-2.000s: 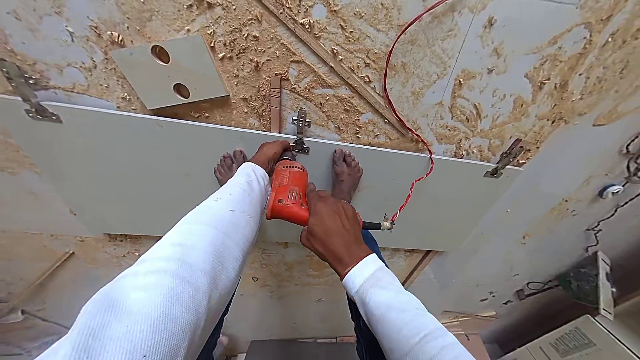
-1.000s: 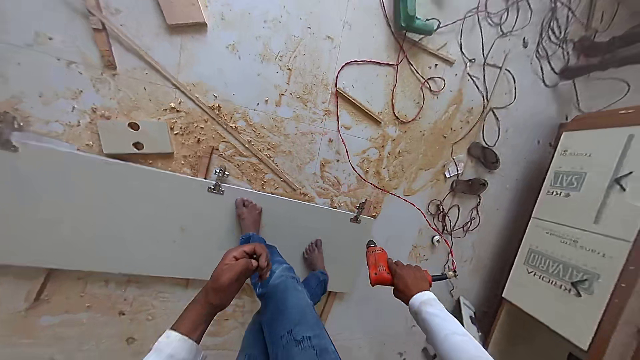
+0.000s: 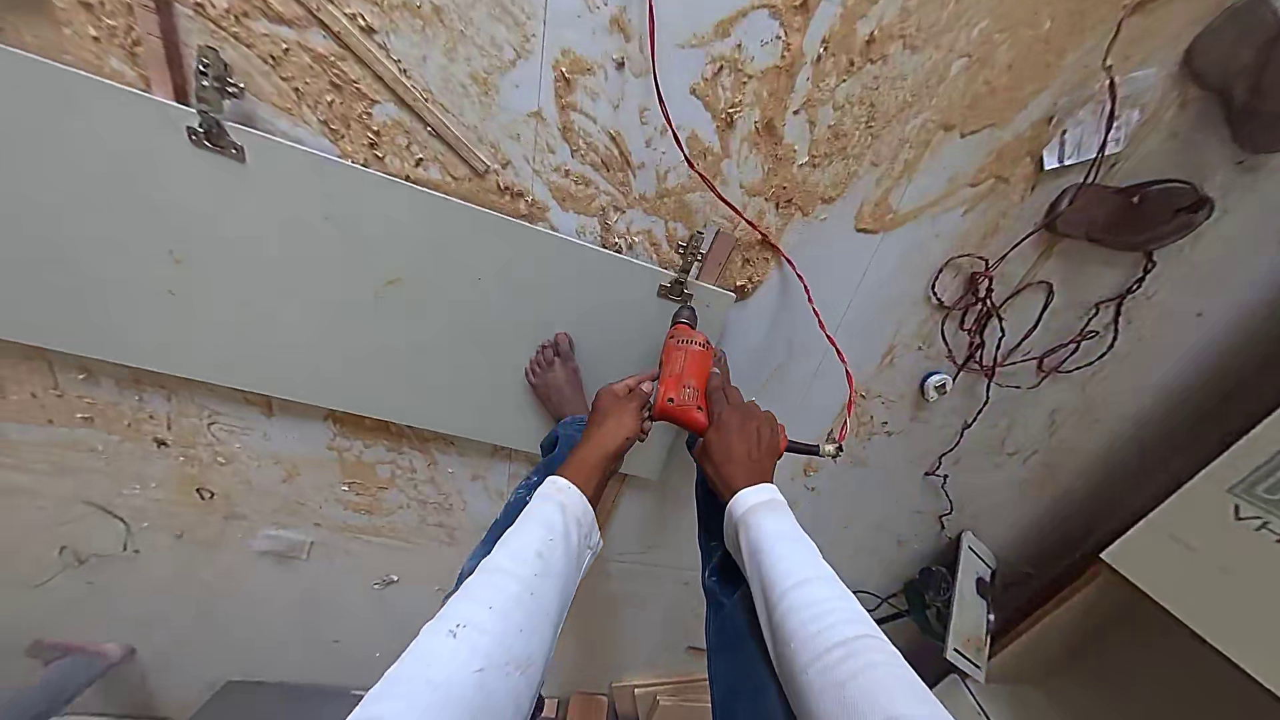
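A red-orange corded power drill (image 3: 686, 375) is gripped by its handle in my right hand (image 3: 742, 435). My left hand (image 3: 622, 415) is beside the drill body, its fingertips touching the housing. The drill's chuck points at a metal cabinet hinge (image 3: 683, 268) on the edge of a pale laminated board (image 3: 400, 290), near its right end. Whether the bit touches a screw cannot be told. Another metal hinge (image 3: 213, 105) sits on the same edge farther left. My bare foot rests on the board. A twisted red cord (image 3: 765, 235) runs from the drill's black cable end.
Sawdust and shavings cover the floor beyond the board, with a thin wooden strip (image 3: 400, 85). At the right lie tangled wires (image 3: 995, 320), a brown sandal (image 3: 1130, 214) and a white roll (image 3: 936, 386). A cabinet panel (image 3: 1210, 550) is at the lower right. Another person's foot (image 3: 80, 652) shows lower left.
The drill has moved from the middle hinge to the one near the board's right end. My left hand, apart from the drill one second ago, is now against it. The view has shifted.
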